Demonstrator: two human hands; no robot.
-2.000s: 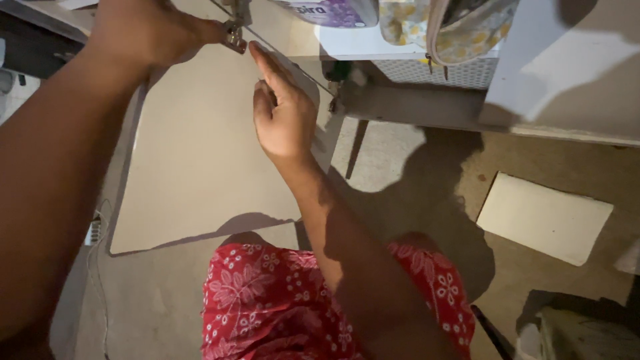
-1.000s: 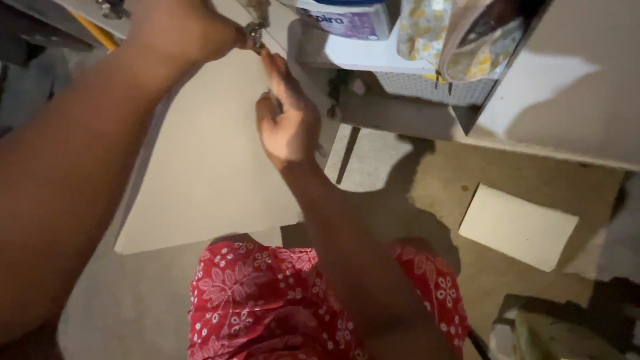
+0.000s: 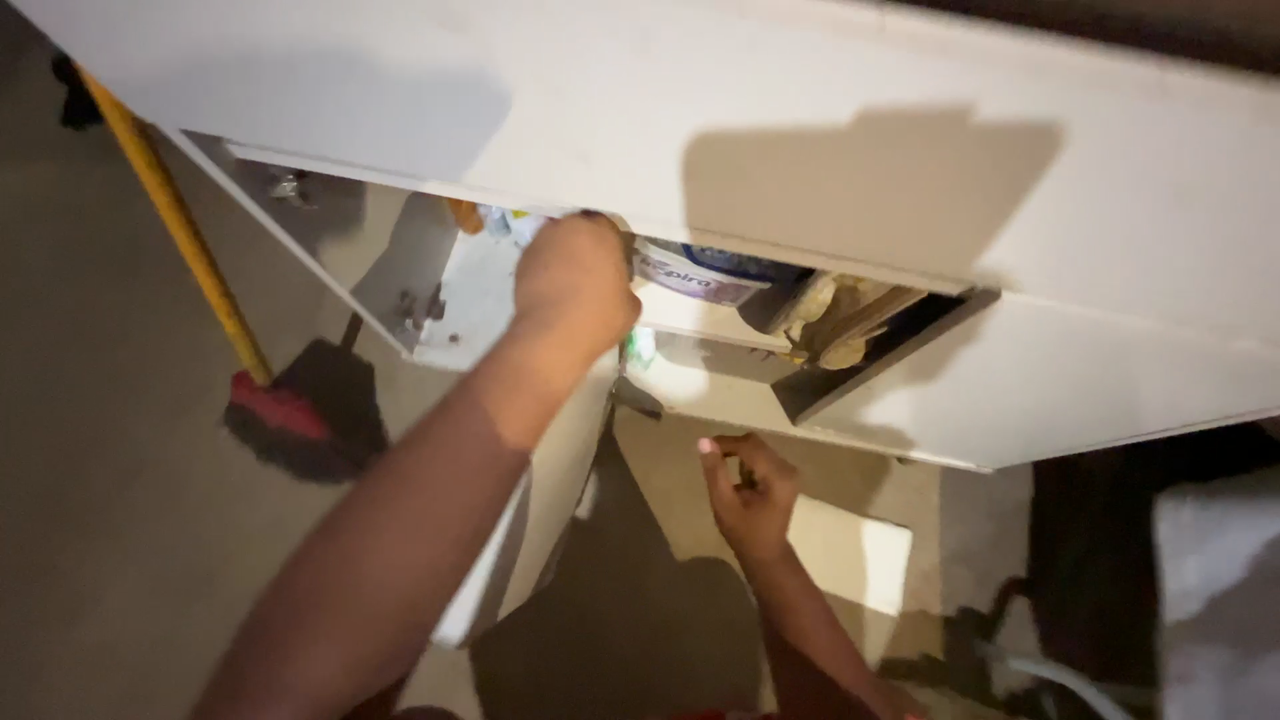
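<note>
My left hand [image 3: 575, 285] is curled at the upper inner edge of a white cabinet door [image 3: 560, 480]; whether it grips anything is hidden. Lower and to the right, my right hand [image 3: 752, 490] hovers in front of the cabinet's bottom edge, thumb and forefinger nearly touching, and it is too blurred to tell whether something small is between them. Inside the cabinet, right of my left hand, a white and purple labelled container [image 3: 700, 278] stands on a shelf [image 3: 690, 315], beside a yellow patterned cloth item [image 3: 845, 320].
A white cabinet top [image 3: 600, 100] spans the upper view. Another open door panel [image 3: 290, 245] angles out at left. Beyond it a yellow-handled broom [image 3: 185, 220] rests near a dark dustpan [image 3: 335, 390]. A pale flat rectangular piece [image 3: 850, 555] lies on the floor behind my right forearm.
The view has swung widely, now taking in the cabinet top and the broom. My hands, close together at a metal hinge before, are now apart.
</note>
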